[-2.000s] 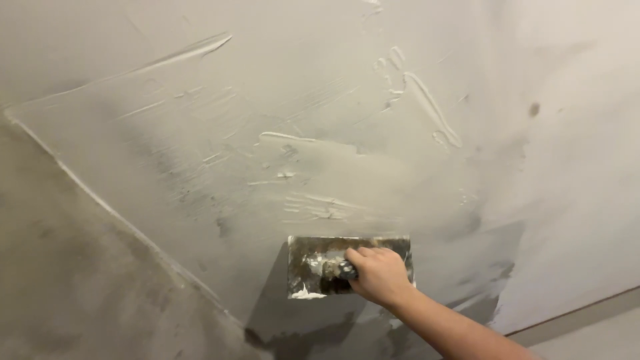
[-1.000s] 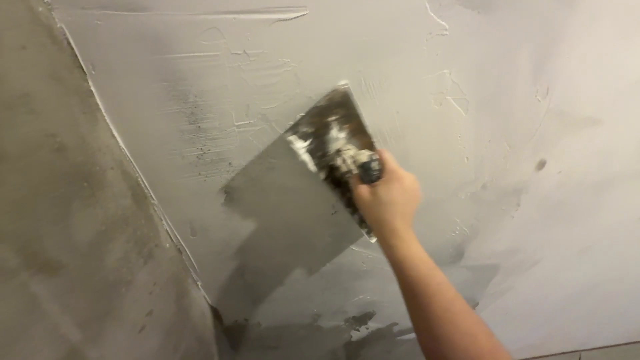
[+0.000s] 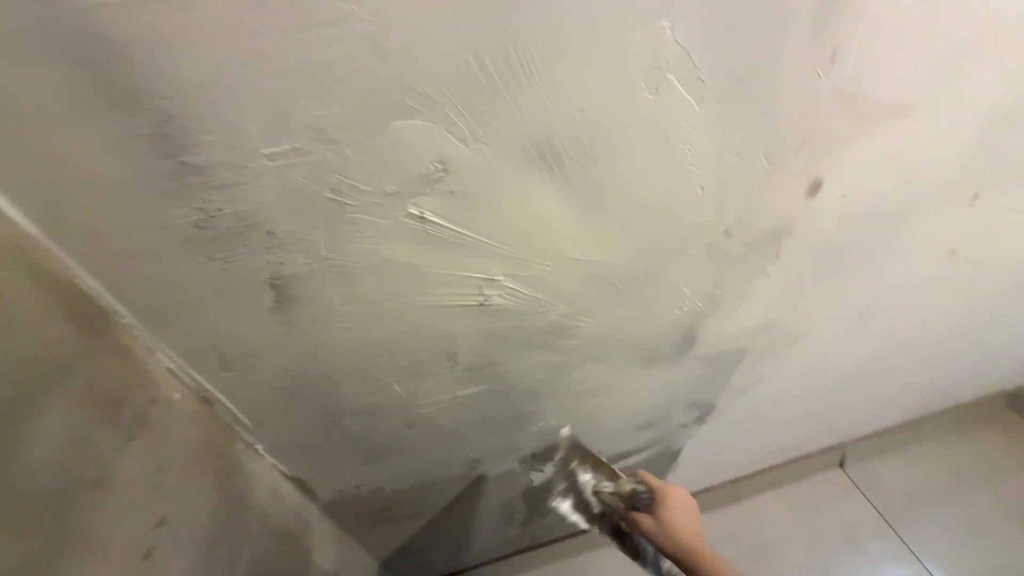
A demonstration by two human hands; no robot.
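Note:
My right hand (image 3: 674, 516) grips the dark handle of a rectangular plastering trowel (image 3: 602, 488) at the lower right of centre. White plaster is smeared over the back of its metal blade, which lies tilted at the bottom of the wall, by a dark bare patch (image 3: 520, 500). Above it spreads pale wet plaster (image 3: 608, 208) on the wall, with raised ridges and streaks (image 3: 480, 240) in its middle. Whether the blade touches the wall cannot be told. My left hand is out of view.
A rough grey-brown wall (image 3: 104, 416) meets the plastered one at a corner edged with a whitish line (image 3: 136, 324) on the left. Large pale floor tiles (image 3: 936, 472) with a dark joint lie at the lower right, along the wall's foot.
My right hand has moved the trowel from the middle of the wall down toward its foot. The ridges in the plaster have changed shape. The view has shifted, showing more floor.

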